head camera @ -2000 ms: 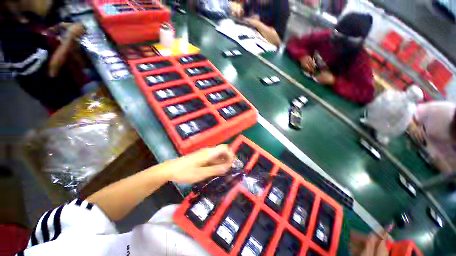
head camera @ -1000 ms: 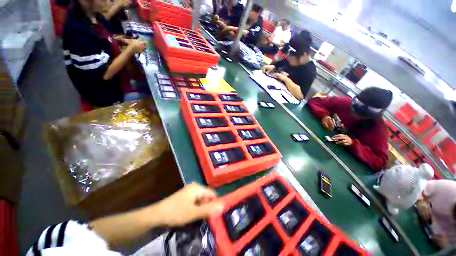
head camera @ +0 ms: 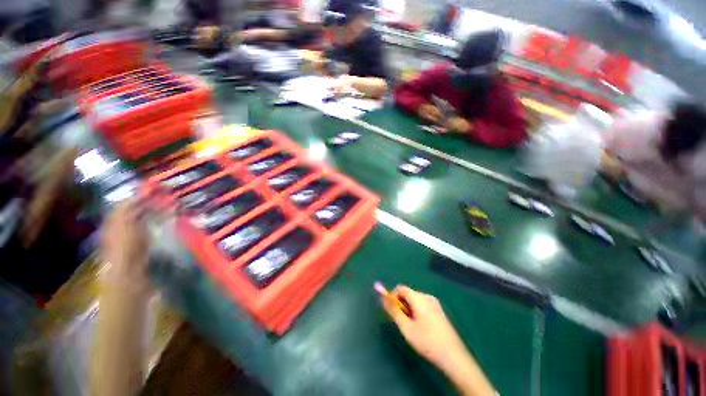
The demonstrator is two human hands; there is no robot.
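A red-orange foam tray (head camera: 290, 298) holds black phones (head camera: 280, 255) in two rows, on the green bench left of centre. My left hand (head camera: 128, 236) is blurred at the tray's left end; whether it touches or grips the tray I cannot tell. My right hand (head camera: 422, 321) is over the green mat, right of the tray. It holds tweezers (head camera: 401, 303) with an orange-yellow body and pink end; their tip is not clear.
A black strip (head camera: 488, 280) lies beyond my right hand. Another red tray (head camera: 635, 363) is cut off at lower right. Stacked red trays (head camera: 147, 124) stand at upper left. Loose phones (head camera: 478, 220) lie on the green conveyor (head camera: 387, 174). Several people sit along the line.
The near phone tray is gone from in front of me. My left hand has moved left to the remaining tray's far-left end. My right hand with tweezers has come into view.
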